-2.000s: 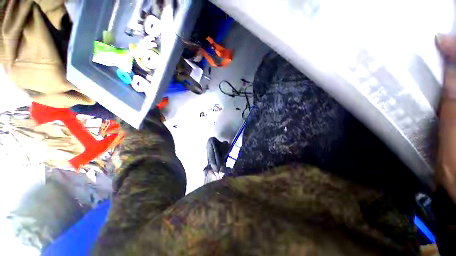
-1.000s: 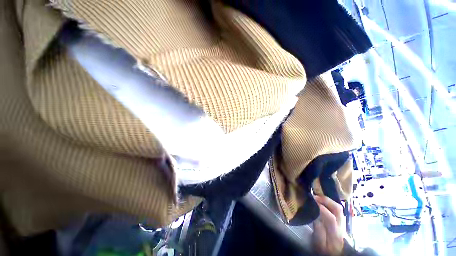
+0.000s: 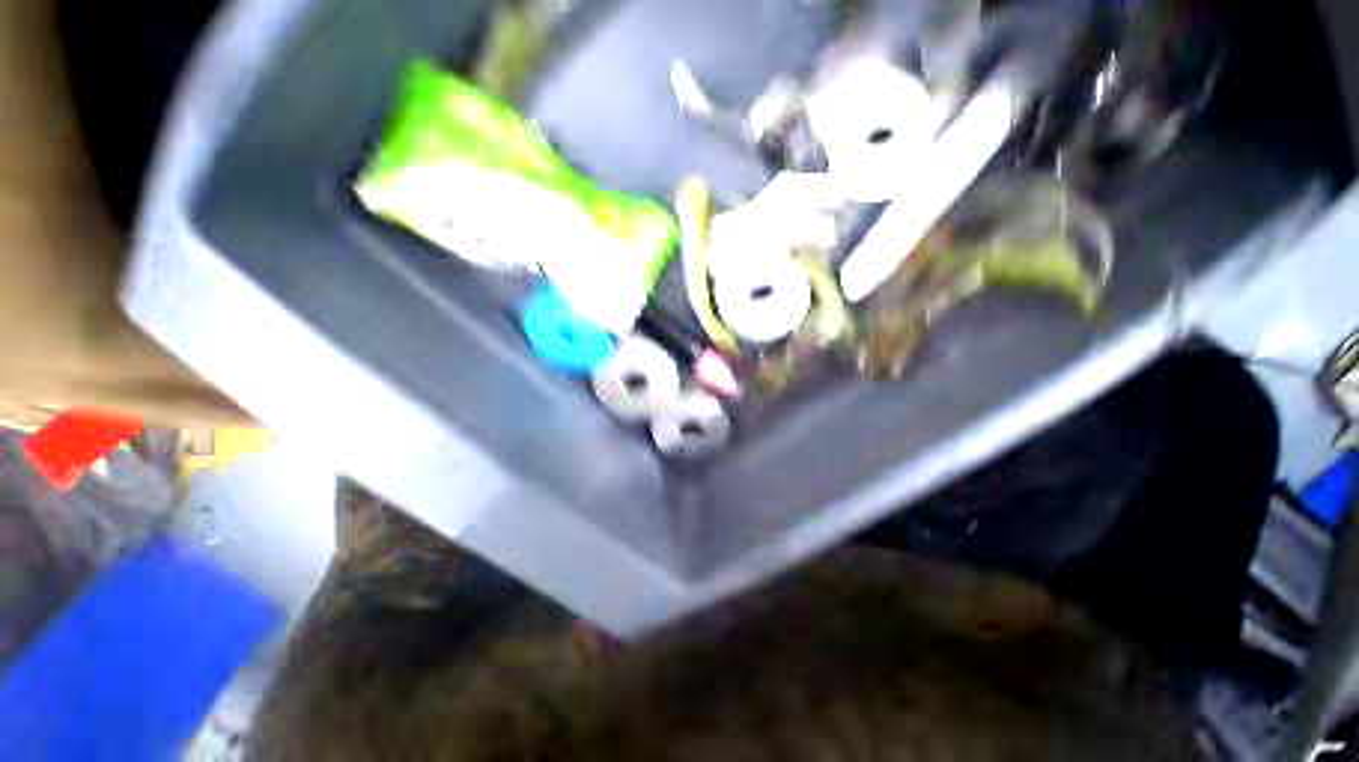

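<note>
A grey drawer tray [image 3: 447,499] fills the middle of the view, tilted, above the wearer's lap. In it lie several white bobbins [image 3: 762,292], a blue disc [image 3: 564,328], a green and white packet [image 3: 522,194] and a long white piece [image 3: 927,194]. A yellowish curved item [image 3: 1051,253] lies at the right side of the tray, blurred. Neither my left hand nor my right hand is in the picture.
Tan cloth [image 3: 105,253] hangs at the left edge, blurred. Below it are a red piece [image 3: 82,444] and a blue surface [image 3: 134,648]. The camouflage-clothed lap [image 3: 716,692] is under the tray. Dark parts stand at the lower right.
The view has swung from the tan cloth and table edge down to the tray, which appears much closer than two seconds ago. The hand seen one second ago is out of view.
</note>
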